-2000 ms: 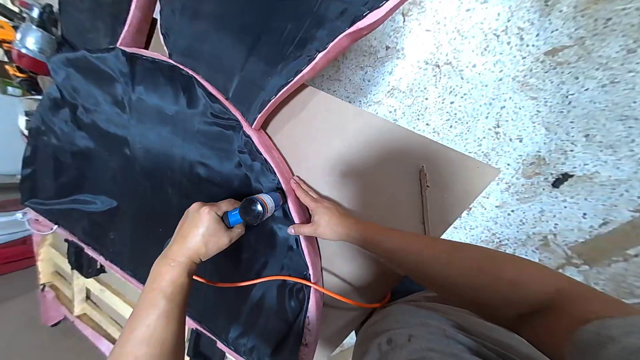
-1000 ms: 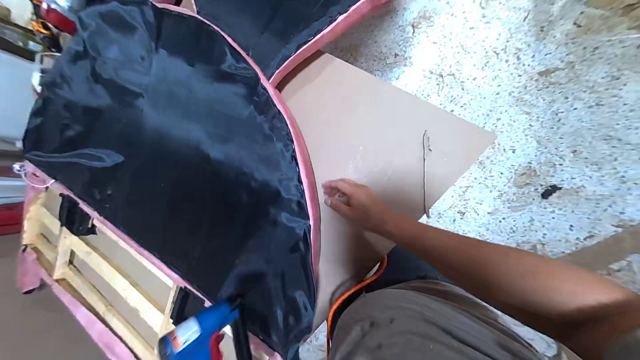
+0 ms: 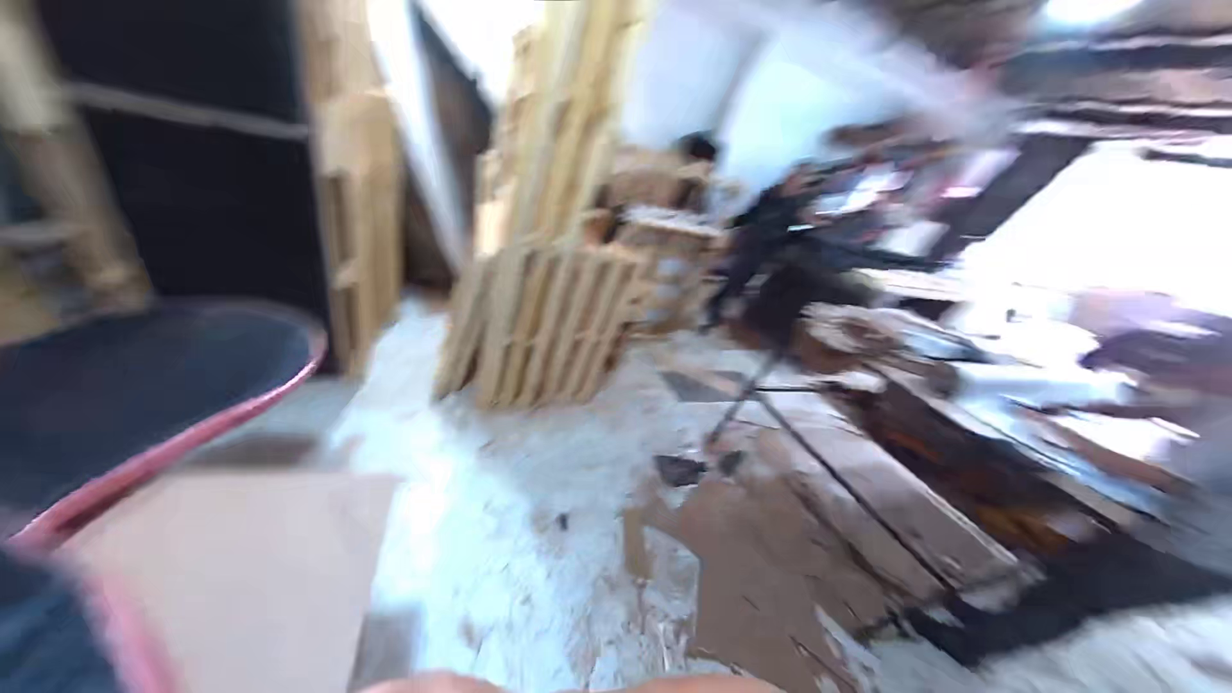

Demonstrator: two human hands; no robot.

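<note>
The view is strongly blurred. Two black-covered upholstered panels show at the left: one (image 3: pixel 164 385) has a curved edge with pink trim (image 3: pixel 183 443), and part of another (image 3: pixel 43 626) fills the lower left corner. A flat tan board (image 3: pixel 231 568) lies beside them. At the bottom edge is a thin strip of bare skin, too cropped to tell which arm it belongs to. Neither my left hand nor my right hand can be made out, and the blue tool is out of sight.
Slatted wooden frames (image 3: pixel 549 327) stand on the speckled floor (image 3: pixel 500 520). Cardboard pieces (image 3: pixel 751 568) lie to their right, near a long low box-like object (image 3: pixel 895 481) with dark lines across it. A blurred person (image 3: pixel 1174 375) is at the far right.
The view has swung up and across the workshop. Earlier my left hand held a blue tool at the pink trim; one second ago the tool was lower and my right hand had moved off the trim.
</note>
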